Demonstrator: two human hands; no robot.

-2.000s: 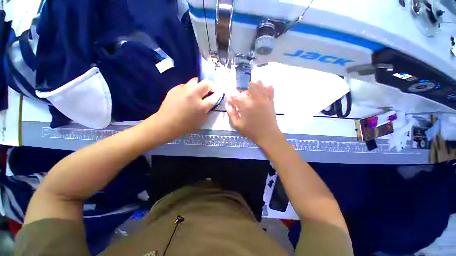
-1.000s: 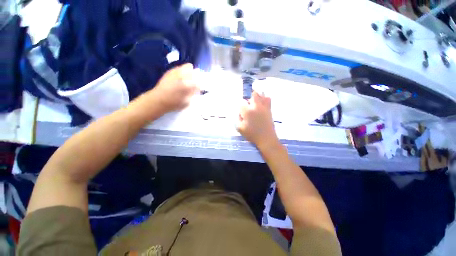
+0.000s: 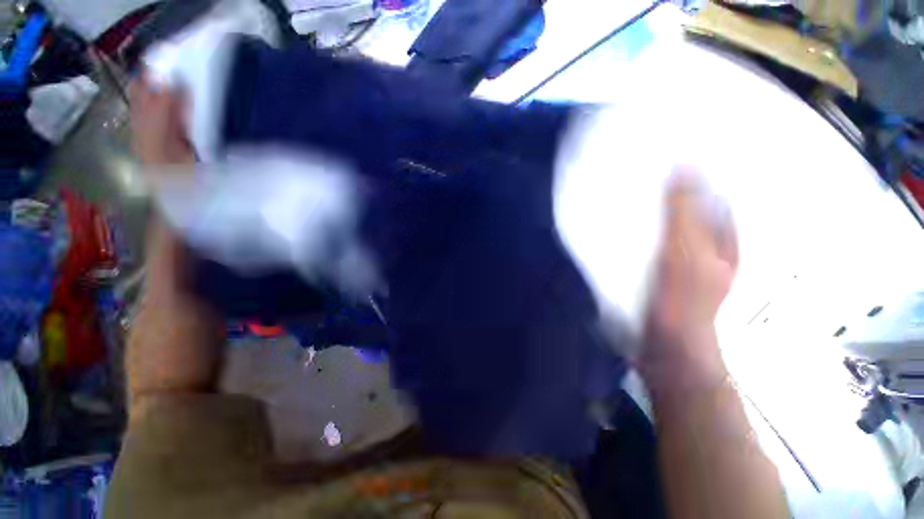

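Observation:
A navy garment piece (image 3: pixel 476 253) hangs between my two hands above my lap, blurred by motion. It has a pale panel (image 3: pixel 274 203) at its left, and a white rounded area borders it at the right; panel and white table are hard to tell apart there. My left hand (image 3: pixel 164 127) grips the white part at the garment's upper left. My right hand (image 3: pixel 697 253) is at the garment's right side, its fingers bent and blurred; its exact hold is unclear.
The white table (image 3: pixel 811 233) curves along the right, with small metal parts (image 3: pixel 866 380) near its edge. Dark blue cloth (image 3: pixel 476 35) lies at the top. Red cloth (image 3: pixel 81 284) and other heaps are at the left. Floor (image 3: pixel 304 395) shows below the garment.
The view has turned away from the sewing machine head, which is out of sight. Both hands have left the needle area and moved wide apart, with the garment raised between them.

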